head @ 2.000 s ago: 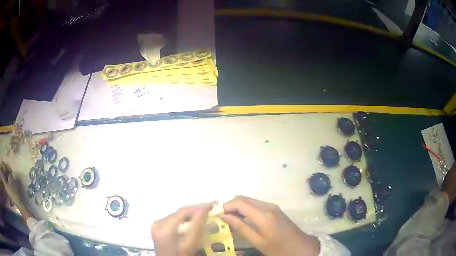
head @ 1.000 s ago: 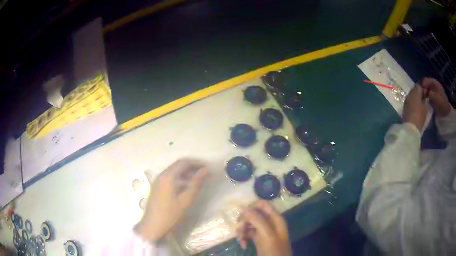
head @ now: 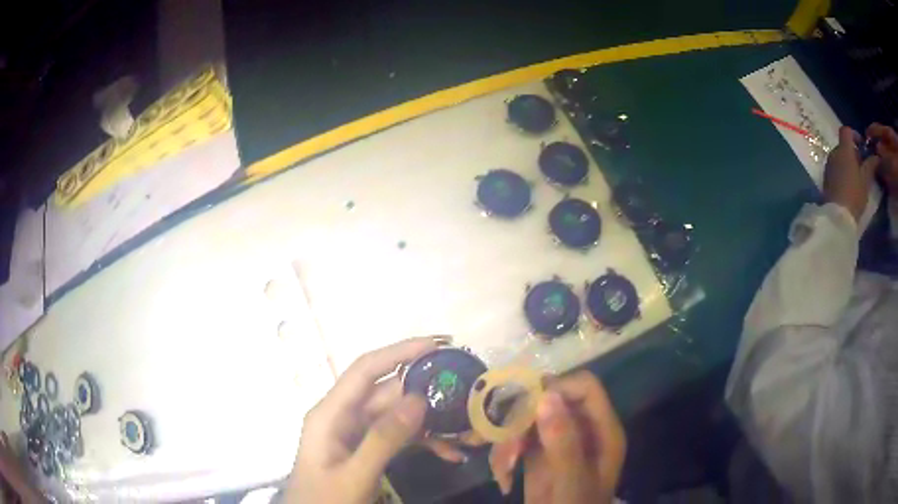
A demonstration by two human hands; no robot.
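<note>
My left hand [head: 359, 423] holds a round black watch housing [head: 445, 390] by its edge, above the front of the white mat. The housing's face is turned up and shows a greenish patch. My right hand [head: 571, 433] pinches a flat tan ring adhesive [head: 507, 405] with a large centre hole and a small side hole. The ring is beside the housing and overlaps its right edge; whether they touch I cannot tell.
Several dark housings [head: 574, 223] lie on the white mat [head: 394, 285] at right. Two pale-ringed housings [head: 137, 431] and a heap of small rings [head: 49, 423] are at left. Yellow backing sheets [head: 158, 138] lie on paper at the back left. A neighbour's sleeve [head: 802, 305] is at right.
The view has swung right. The yellow strip has left my hands, one housing is gone from the right group, and my left hand now holds a housing and my right hand a ring.
</note>
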